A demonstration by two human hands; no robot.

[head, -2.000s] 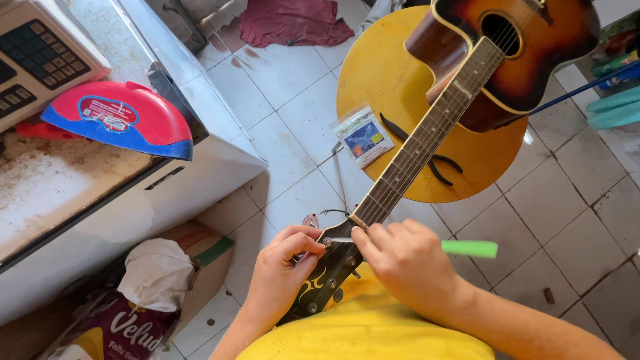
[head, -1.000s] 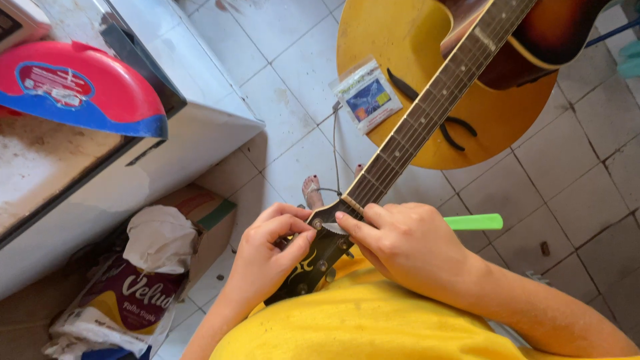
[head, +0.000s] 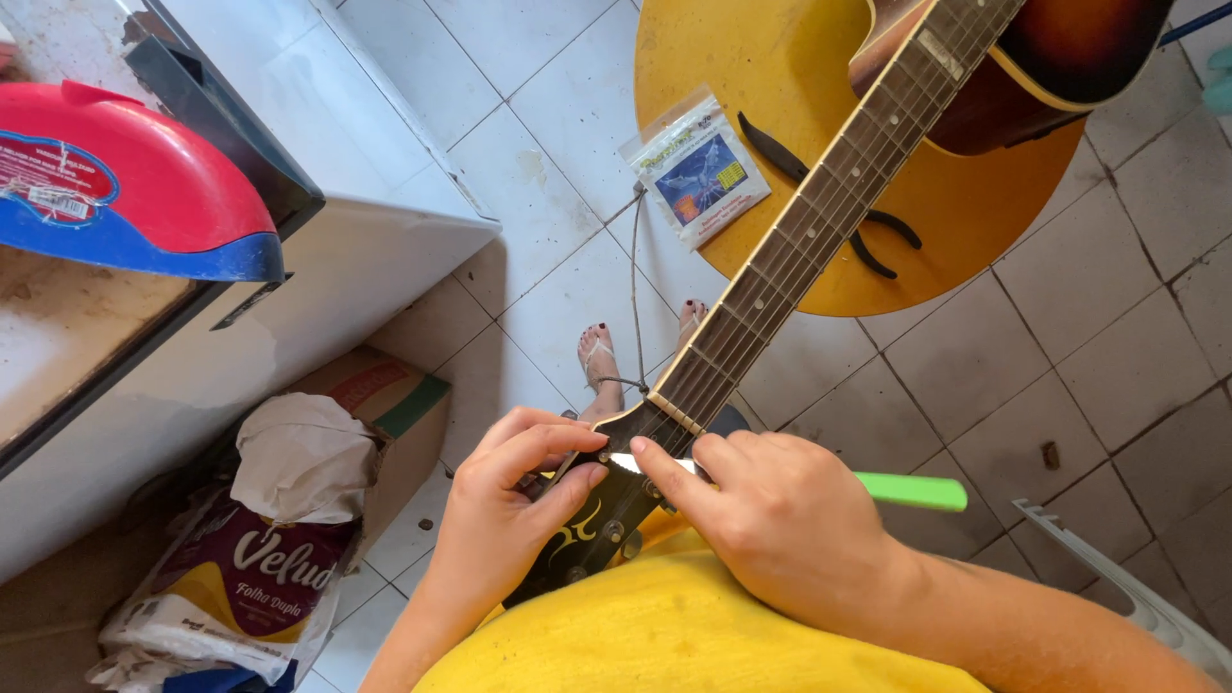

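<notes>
A sunburst acoustic guitar (head: 828, 221) lies diagonally, its body at the upper right and its black headstock (head: 587, 520) by my lap. My right hand (head: 789, 510) grips a knife with a green handle (head: 914, 491), its serrated blade lying across the headstock just below the nut (head: 677, 414). My left hand (head: 515, 491) pinches at a tuning post on the headstock's left edge, near the blade tip; what lies between its fingertips is too small to tell. Black-handled pliers (head: 890, 231) lie on the round yellow stool (head: 712, 48), partly behind the neck.
A plastic string packet (head: 698, 173) lies at the stool's edge. On the left, a red and blue plastic item (head: 144, 183) rests on a white appliance (head: 385, 250). Below are a cardboard box (head: 409, 414) and a paper-roll pack (head: 260, 577). A white plastic edge (head: 1126, 587) shows at lower right.
The view has come closer to the guitar's neck and headstock. My right hand still holds the green-handled knife at the headstock, and my left hand stays by the tuning post.
</notes>
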